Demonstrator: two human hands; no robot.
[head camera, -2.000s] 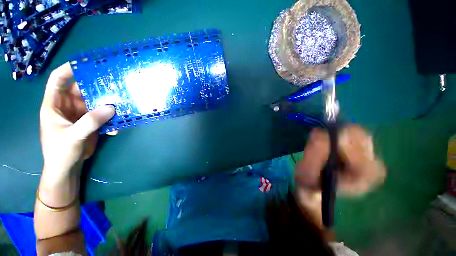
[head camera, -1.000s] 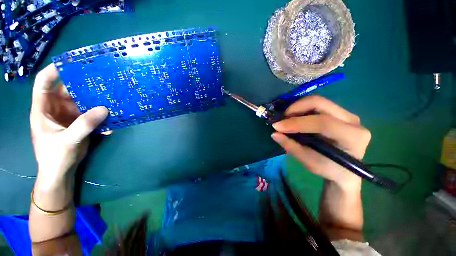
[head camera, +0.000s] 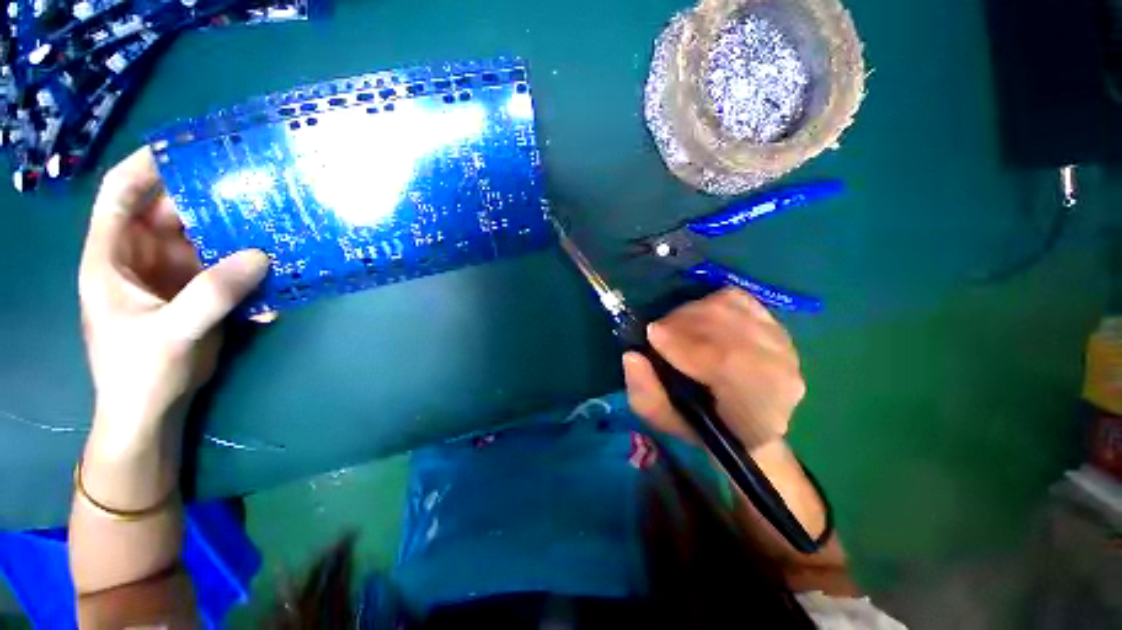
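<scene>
My left hand (head camera: 160, 289) holds the blue circuit board panel (head camera: 455, 203) by its left end, thumb on top and fingers behind. The panel is tilted and glare whitens its middle. My right hand (head camera: 726, 369) holds the black soldering iron (head camera: 701, 418) like a pen. The iron's narrow tip points up and left at the panel's right edge; I cannot tell if it touches. Thin solder wire (head camera: 240, 443) shows on both sides of my left wrist. Side cutters (head camera: 763, 212) with blue handles lie open on the mat, just above my right hand.
A round tan pot (head camera: 837, 86) with silvery bits stands at upper right. Populated boards (head camera: 86, 74) are piled at upper left. A black box (head camera: 1058, 86) with a cable plug is at far right. A blue bin (head camera: 228, 554) is at lower left, an apron (head camera: 529, 517) below the mat.
The iron has swung from over the cutters by the pot to the panel's right edge, and its handle has since become steeper. The panel's tilt has changed, shifting the glare. The cutters are now uncovered.
</scene>
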